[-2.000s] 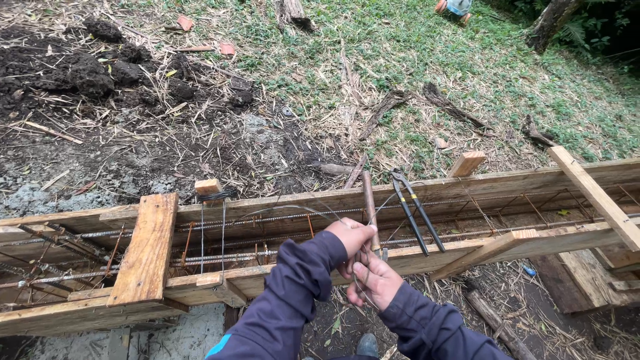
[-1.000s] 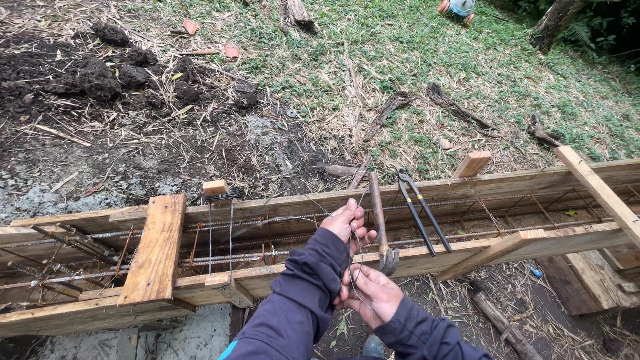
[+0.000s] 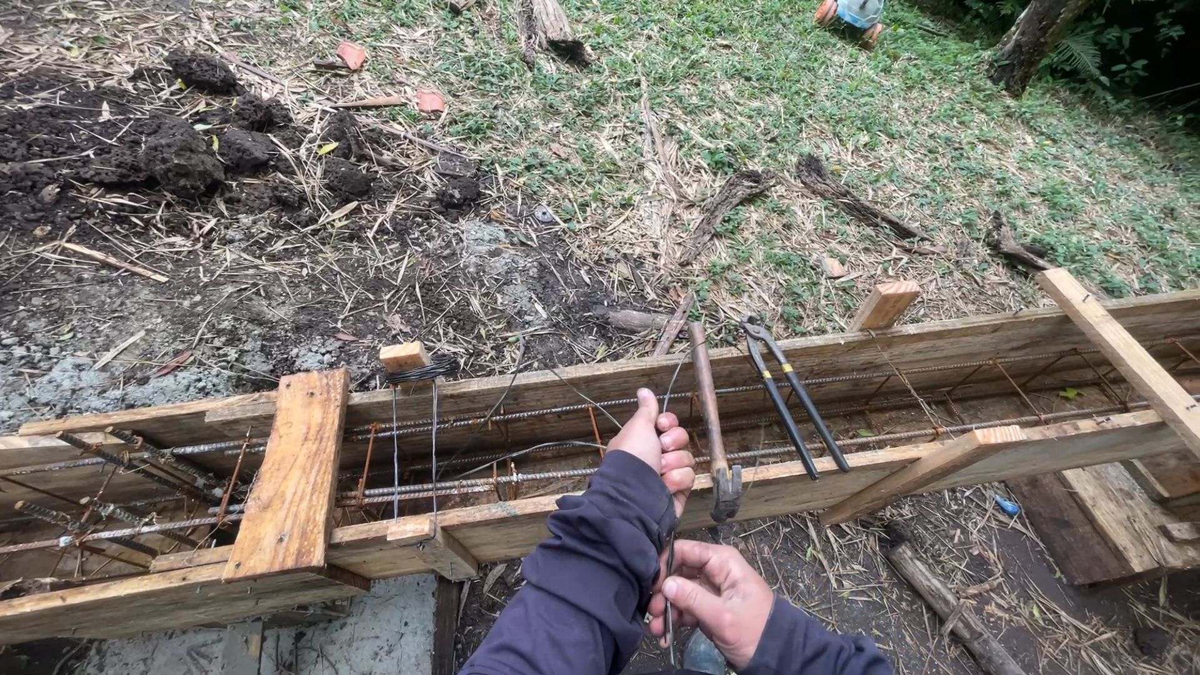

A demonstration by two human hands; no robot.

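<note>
My left hand (image 3: 656,445) is closed on a thin tie wire (image 3: 672,382) above the near board of a timber form. Below and to its right, my right hand (image 3: 708,595) pinches lower strands of wire between thumb and fingers. A claw hammer (image 3: 710,403) with a worn handle lies across the form just right of my left hand, its head on the near board. Right of it, end-cutting nippers (image 3: 795,394) with black handles also lie across the form. Long steel rebars (image 3: 562,477) run inside, with rusty stirrups. Wire (image 3: 419,372) is wound round a stake at the left.
A wide wooden cleat (image 3: 289,473) bridges the form at the left and a narrower one (image 3: 1116,352) at the right. A wooden brace (image 3: 923,473) leans at the near board. Soil clods (image 3: 178,155) and dead wood (image 3: 853,197) lie beyond. A log (image 3: 952,609) is on the near ground.
My right hand has moved down, away from my left hand, with the wire between its fingers. The hammer and the nippers stay lying across the form.
</note>
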